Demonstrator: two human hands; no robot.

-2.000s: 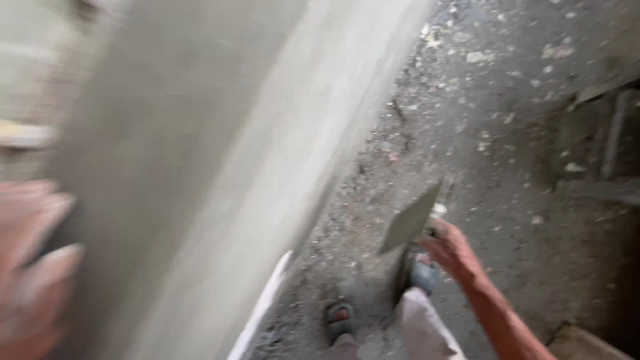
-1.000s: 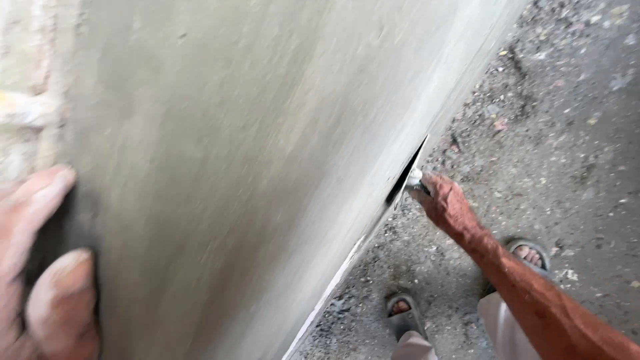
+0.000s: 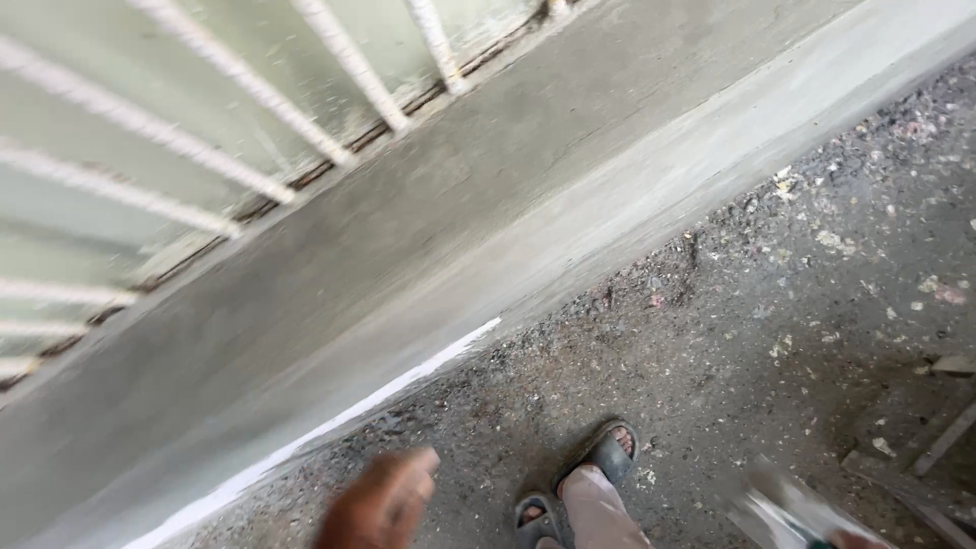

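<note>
My left hand [image 3: 377, 503], blurred, is at the bottom of the view over the floor, just right of the plastered wall's foot. Nothing shows in it, and its fingers look loosely bent. At the bottom right edge, only part of my right hand [image 3: 850, 540] is visible, around the handle of a flat metal trowel [image 3: 793, 503] whose blade is smeared by motion. The smooth grey plaster [image 3: 427, 206] runs diagonally across the view, touched by neither hand. A white strip [image 3: 328, 427] lies along its lower edge.
White metal bars [image 3: 351, 65] stand in a window opening at upper left. Rough floor [image 3: 686, 366] with scattered plaster crumbs borders the wall. My sandalled feet [image 3: 610, 454] are at lower centre. A dusty frame-like object [image 3: 907, 473] sits at lower right.
The trowel was against the wall's lower edge one second ago; now it is off the wall, over the floor at right. My left hand has left the wall's left side. The view has shifted widely.
</note>
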